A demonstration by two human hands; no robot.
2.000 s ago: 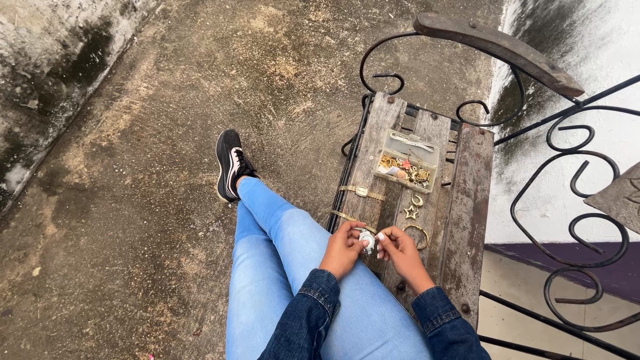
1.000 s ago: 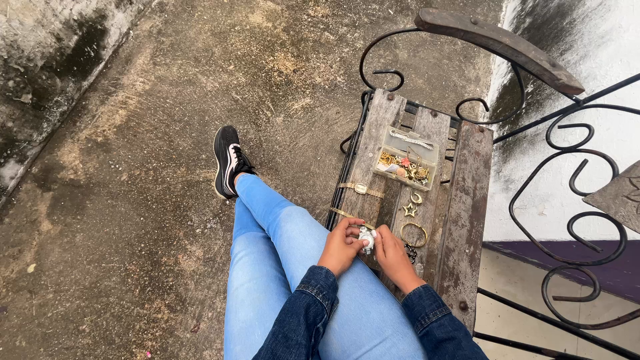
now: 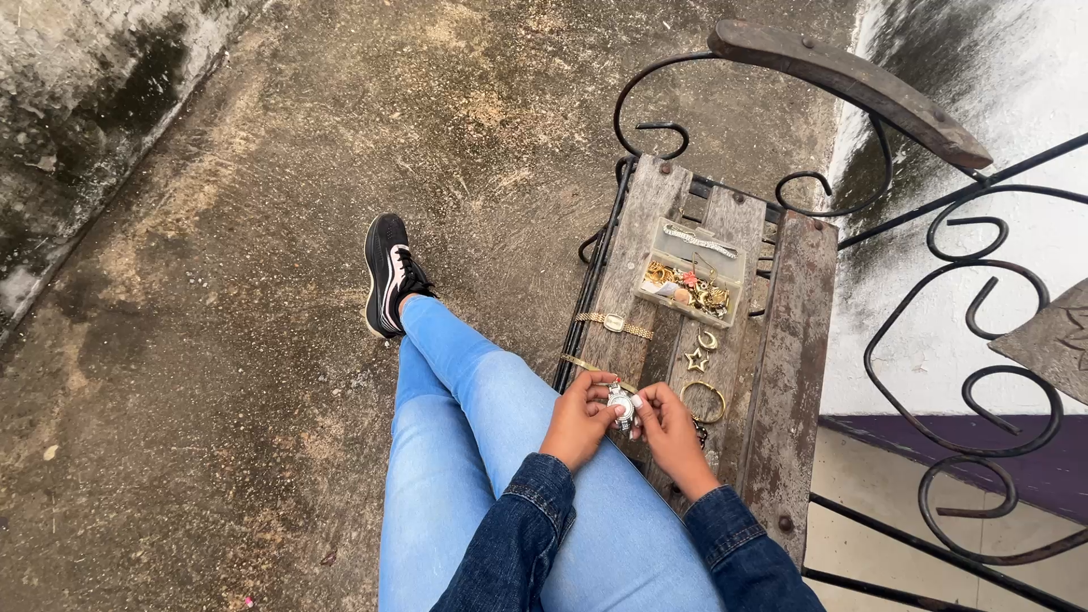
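Note:
A silver wristwatch [image 3: 621, 405] is held between my two hands above my thigh, at the bench's front edge. My left hand [image 3: 582, 419] grips its left side, and my right hand [image 3: 670, 425] pinches its right side. Just beyond my fingers a gold-coloured band [image 3: 580, 362] lies partly hidden. Farther up the slats is a gold-coloured wristwatch [image 3: 614, 323]. Right of it are a star-shaped piece [image 3: 696, 360], a crescent-shaped piece [image 3: 707, 340] and a gold-coloured bangle [image 3: 704, 402]. A dark chain [image 3: 700, 433] shows beside my right hand.
A clear plastic box [image 3: 727, 319] with jewellery and a silver band [image 3: 699, 240] stands on the wooden bench [image 3: 786, 365]. The bench has a wooden armrest [image 3: 850, 89] and a curled black iron back [image 3: 875, 331]. My crossed legs [image 3: 501, 399] are beside it, over a concrete floor.
The silver watch's face is now visible between my fingers, where it showed only as a bunched silver shape before. The pieces on the bench have stayed in place.

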